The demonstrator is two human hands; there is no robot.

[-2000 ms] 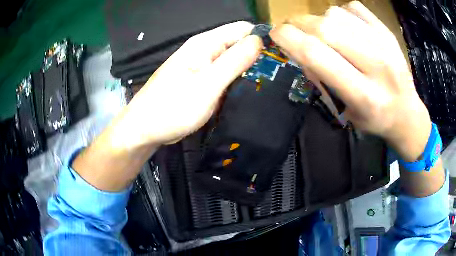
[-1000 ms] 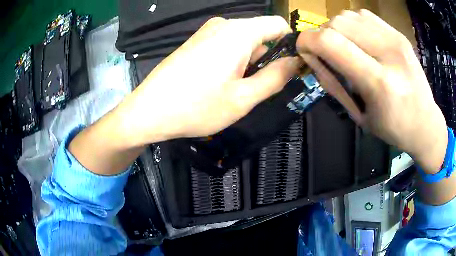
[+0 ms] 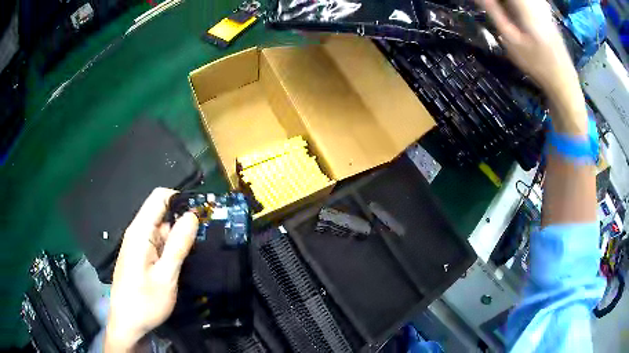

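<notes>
My left hand (image 3: 148, 265) holds a smartphone body (image 3: 214, 276) at the lower left, its blue-green board and a bit of orange flex showing at the top end near my thumb. The phone is over the slotted parts tray (image 3: 296, 296). My right hand (image 3: 527, 41), blurred and partly cut off by the top edge, is raised at the upper right over glossy black blister trays (image 3: 462, 89). Its fingers look spread and no held thing shows. A blue band is on the right wrist.
An open brown carton (image 3: 345, 103) holds ridged yellow pieces (image 3: 283, 176). The compartment tray (image 3: 414, 255) has a few grey pieces (image 3: 343, 222). Black foam sheets (image 3: 127, 183) lie left, waiting handsets (image 3: 55, 303) lower left, a yellow-backed phone (image 3: 230, 29) beyond the carton, white-grey equipment (image 3: 476, 296) right.
The view has shifted towards the carton. My right hand has left the phone and moved to the upper right. My left hand alone now holds the phone, lower left.
</notes>
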